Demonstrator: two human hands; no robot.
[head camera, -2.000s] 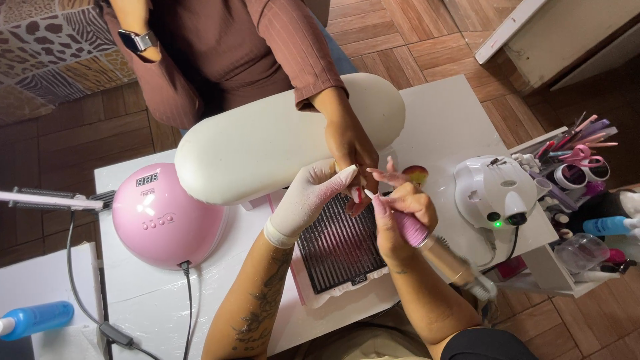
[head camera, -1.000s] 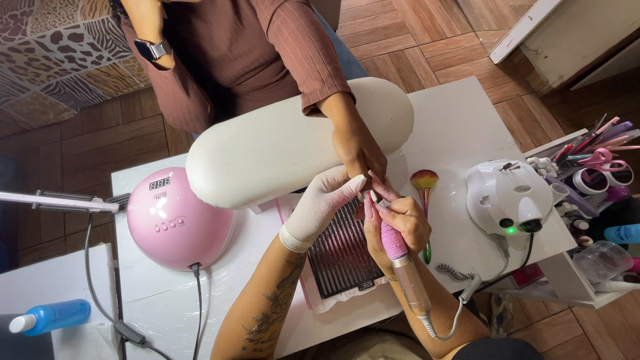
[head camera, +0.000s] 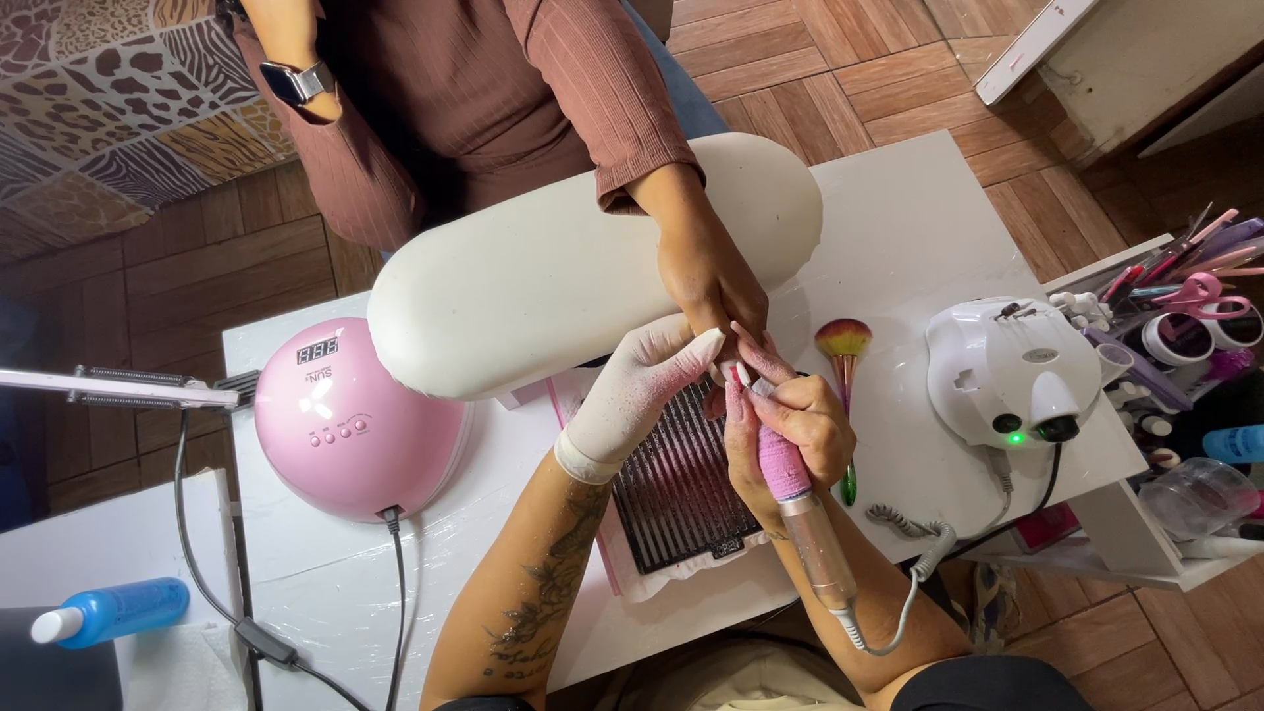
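Note:
My left hand (head camera: 642, 390), in a white glove dusted with powder, holds the fingers of another person's hand (head camera: 713, 276). That person's forearm crosses a cream padded armrest (head camera: 523, 276). My bare right hand (head camera: 795, 434) grips an electric nail drill handpiece (head camera: 815, 553) with a pink wrapped grip, its front end at the person's fingertips. The exact contact of the bit is hidden among the fingers. Below both hands lies a black slatted dust collector grille (head camera: 681, 484). A coiled cable runs from the handpiece toward a white drill control unit (head camera: 1012, 370) with a green light.
A pink nail lamp (head camera: 351, 425) stands left of the armrest. A multicoloured brush (head camera: 844, 341) lies right of my hands. Farther right, a side shelf holds pink scissors (head camera: 1200, 294), jars and tools. A blue bottle (head camera: 123, 610) lies at the lower left, near black cables.
The handpiece has swung between views, its rear end now pointing down toward my right forearm. The brush, mostly hidden behind my hand two seconds ago, shows more fully. My left hand keeps its hold.

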